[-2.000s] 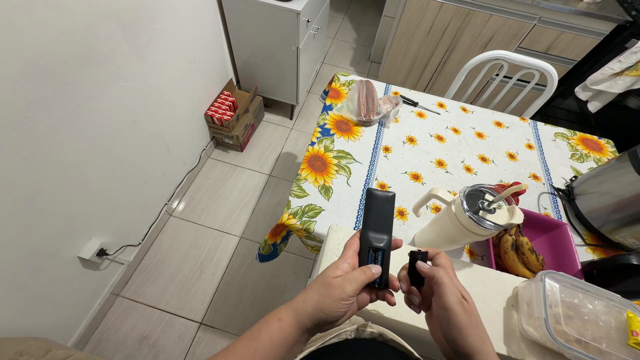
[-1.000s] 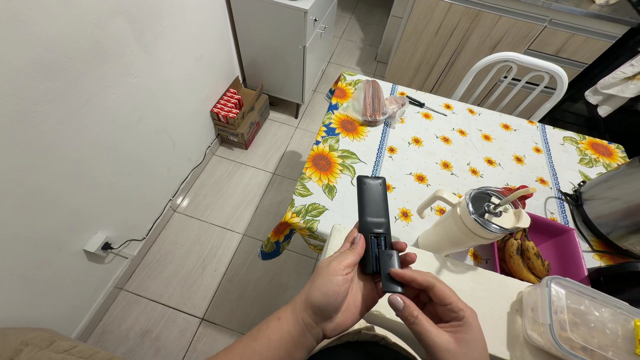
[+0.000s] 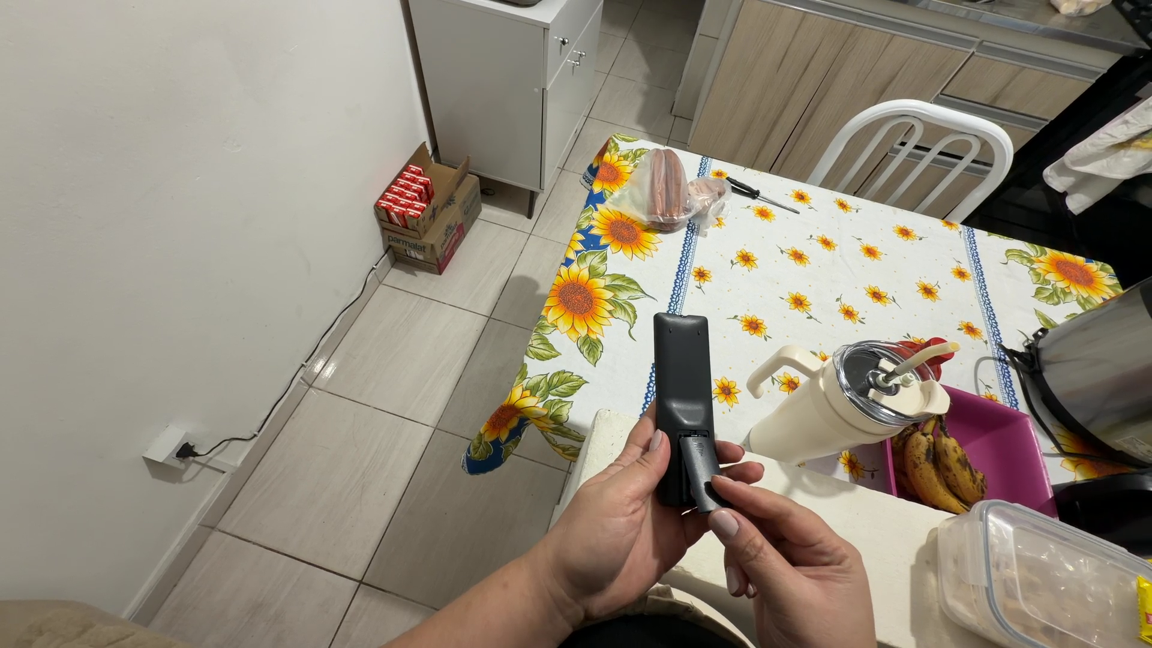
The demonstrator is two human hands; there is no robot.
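A black remote control (image 3: 682, 369) lies back side up in my left hand (image 3: 621, 504), whose thumb presses its left edge while the fingers wrap beneath. My right hand (image 3: 783, 558) pinches the lower end of the black battery cover (image 3: 698, 468) between thumb and index finger. The cover lies slightly tilted over the battery compartment at the remote's near end, its upper end at the compartment's upper edge. Part of the compartment shows on the cover's left side; whether batteries are inside cannot be told.
Right of the hands stand a cream tumbler (image 3: 814, 414) with a straw, a magenta bin (image 3: 1017, 441) with bananas (image 3: 936, 468), and a clear plastic container (image 3: 1035, 567). Farther back on the sunflower tablecloth (image 3: 810, 270) are bagged sausages (image 3: 666, 189) and a screwdriver (image 3: 760, 193).
My right hand has brought the battery cover from beside the remote onto its back. Over the last second the cover has gone from straight to slightly tilted.
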